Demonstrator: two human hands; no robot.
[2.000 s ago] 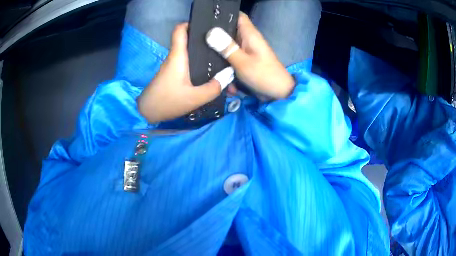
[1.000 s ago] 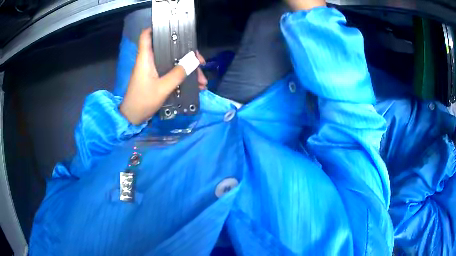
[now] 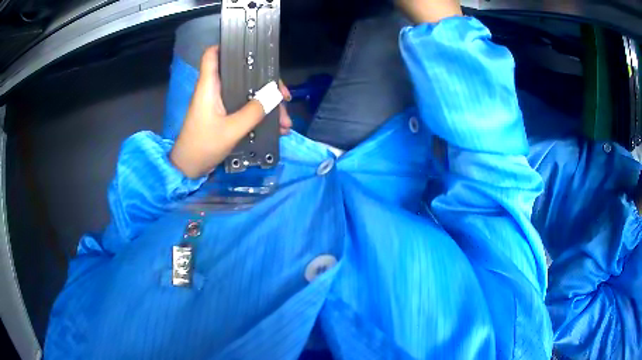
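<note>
A flat grey metal plate stands lengthwise over my lap. Its near end has paired holes, a row of holes runs down its middle, and its far end meets the top edge of the view. My left hand grips it near its lower half, with the white-wrapped thumb across its face and fingertips showing at its right edge. My right hand is at the top edge; only the wrist and back part show. Its fingers are cut off by the edge, so what they hold is hidden.
A silver metal rail curves across the top left. A person in a blue smock sits close at my right. A green vertical strip stands beyond them. My badge hangs on my smock.
Two seconds ago both hands were on the plate. My right hand has left it for the top edge. My left hand has moved the plate left, and its face now looks lighter.
</note>
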